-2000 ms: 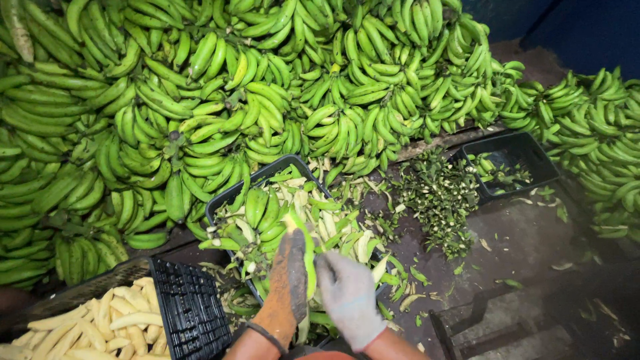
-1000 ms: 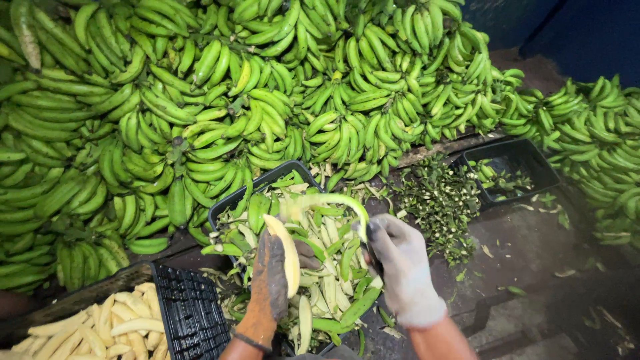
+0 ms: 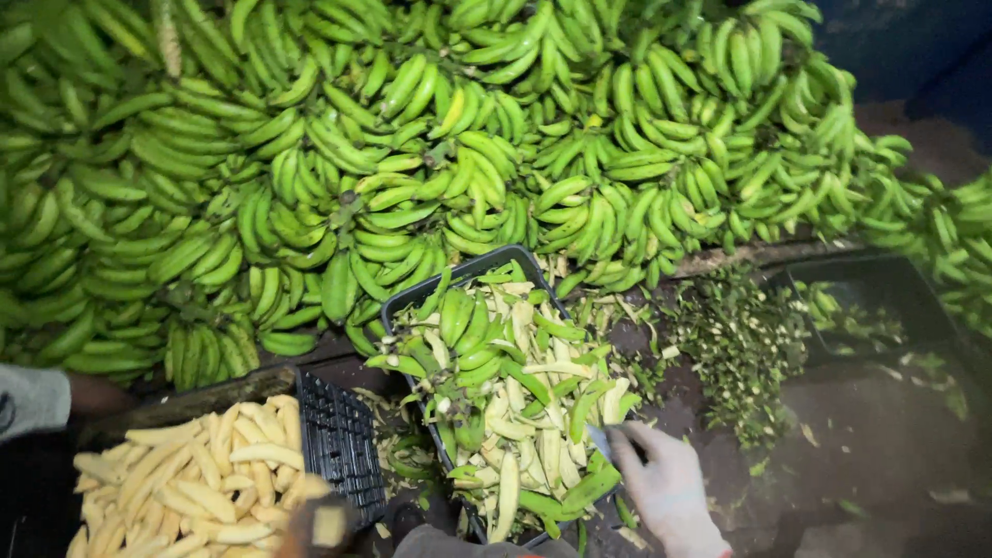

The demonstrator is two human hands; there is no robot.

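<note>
My right hand (image 3: pixel 666 480), in a pale glove, grips a small knife (image 3: pixel 599 442) above the right side of a dark plastic crate (image 3: pixel 465 271). That crate holds green plantain peels (image 3: pixel 550 449) and a bunch of unpeeled green plantains (image 3: pixel 465 325). Blurred at the bottom edge, my left hand (image 3: pixel 306 531), in an orange and dark glove, is over the right side of a crate of peeled plantains (image 3: pixel 194 480). A blurred pale plantain end shows by its fingers; whether they still hold it is unclear.
Green plantain bunches (image 3: pixel 372 155) are heaped across the back. The peeled plantains' crate has a black slatted side (image 3: pixel 341 442). Another person's sleeved arm (image 3: pixel 46 399) reaches in at left. Green and pale trimmings (image 3: pixel 736 341) lie on the floor beside a dark bin (image 3: pixel 876 294) at right.
My left hand has moved left and down from the peel crate to the peeled plantains. My right hand is lower, and the peel strip seen at it one second ago no longer hangs there.
</note>
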